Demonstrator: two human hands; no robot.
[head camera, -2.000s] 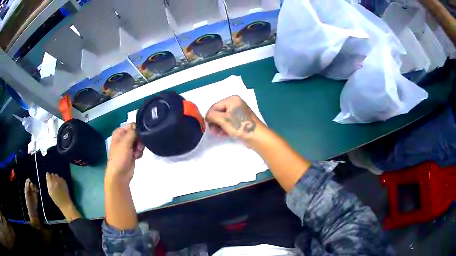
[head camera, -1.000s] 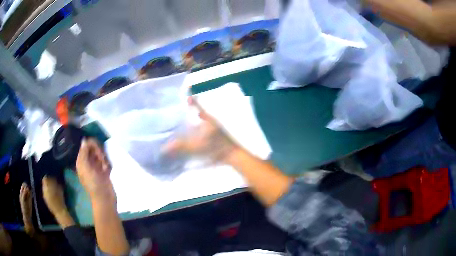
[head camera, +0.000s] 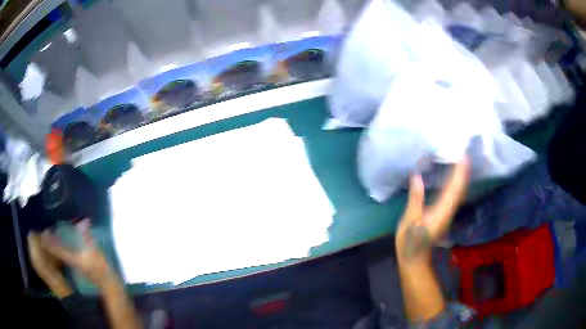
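Observation:
The stack of white sheets (head camera: 221, 205) lies flat on the green bench with nothing on it. My right hand (head camera: 429, 222) is at the right, blurred, fingers spread, fingertips against the lower edge of a white bagged bundle (head camera: 411, 138); no grip shows. More white bagged bundles (head camera: 372, 71) stand against and behind it. My left hand (head camera: 87, 254) is at the lower left, blurred, with fingers apart and empty, just below a black speaker (head camera: 63, 193) with an orange strap (head camera: 55, 146). It does not visibly hold the speaker.
Open cartons with blue speaker-picture fronts (head camera: 177, 96) stand behind the white rail (head camera: 212, 117). Crumpled white material (head camera: 24, 173) lies at the left edge. Another person's hand (head camera: 48, 260) is beside my left hand. A red stool (head camera: 507, 273) stands below the bench at right.
The speaker over the sheets got covered in white and has left the stack; a bundle now stands at the right by my right hand. My left hand moved left and down.

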